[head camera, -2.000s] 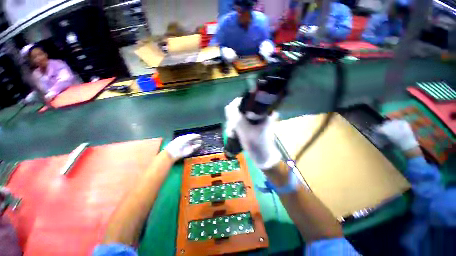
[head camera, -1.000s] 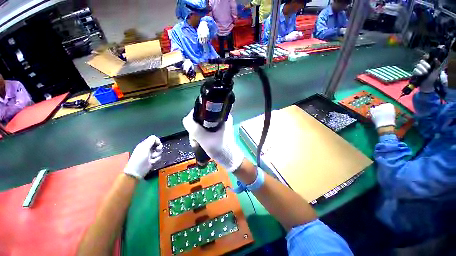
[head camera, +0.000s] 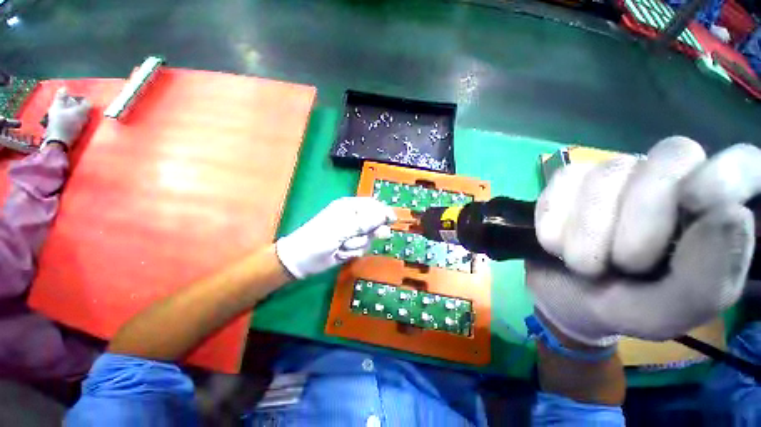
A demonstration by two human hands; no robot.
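Observation:
My right hand [head camera: 642, 242], in a white knit glove, is wrapped around the thick black electric screwdriver [head camera: 505, 228], held level with its yellow band and tip pointing left above the fixture. My left hand [head camera: 335, 237], gloved, is over the fixture's left edge, fingertips together just left of the screwdriver tip; whether they pinch a screw is too small to tell. The orange-brown fixture [head camera: 409, 344] holds three green circuit boards: the near one [head camera: 412, 308] is in full view, the middle one [head camera: 417, 249] and far one [head camera: 417, 194] are partly covered.
The black screw tray [head camera: 367, 125] with scattered screws lies beyond the fixture. A red mat [head camera: 192, 183] at left carries a pale green strip [head camera: 135, 87]. Another person's gloved hand [head camera: 67, 117] is at far left. A cardboard sheet [head camera: 667, 352] lies at right, partly behind my right hand.
The view has tilted down and turned. My right hand has raised the screwdriver closer to the camera and swung its tip leftward. My left hand has moved from the tray to above the fixture.

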